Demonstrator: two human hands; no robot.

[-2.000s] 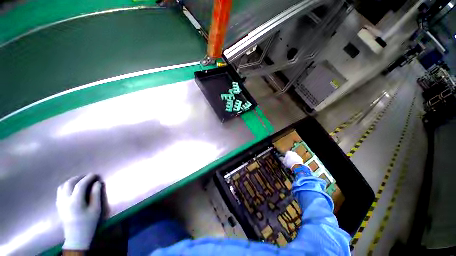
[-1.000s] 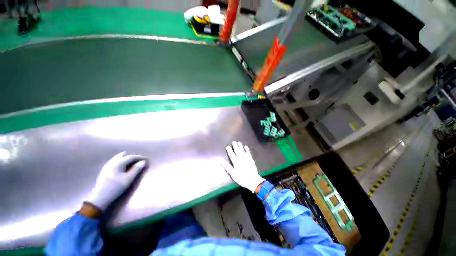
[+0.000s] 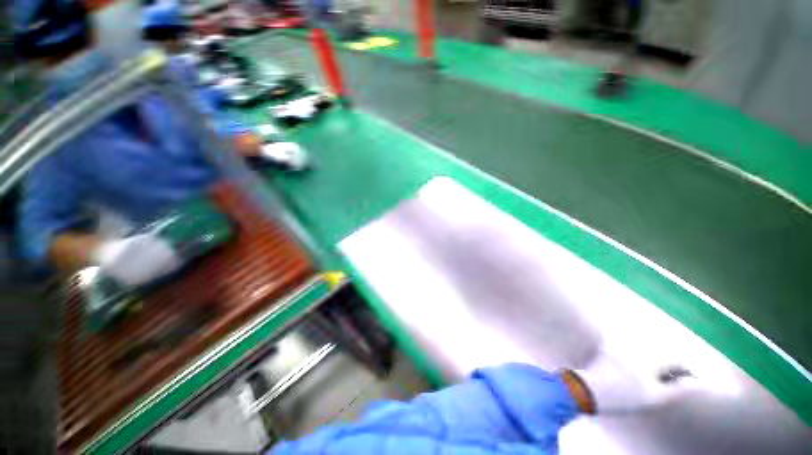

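Note:
The shiny metal sheet (image 3: pixel 463 293) lies on the green-edged bench, with strong glare. My left hand (image 3: pixel 628 387), in a white glove, is over the near right part of the sheet. It is blurred and merges with the glare, so its fingers cannot be made out. A small dark patch (image 3: pixel 677 374) shows by the hand; what it is cannot be told. My blue left sleeve comes in from the bottom. My right hand cannot be made out in view.
At left, a co-worker's gloved hand (image 3: pixel 142 258) is at a dark green item (image 3: pixel 198 224) over a reddish-brown slatted bed (image 3: pixel 267 258). Another co-worker's gloved hand (image 3: pixel 285 156) is behind it. The dark green belt (image 3: pixel 570 160) curves beyond the sheet. Orange posts (image 3: pixel 327 62) stand at the back.
The view has swung left, away from the small parts tray and tote, onto the slatted bed and co-workers. My right hand, spread over the sheet a second ago, is no longer distinguishable.

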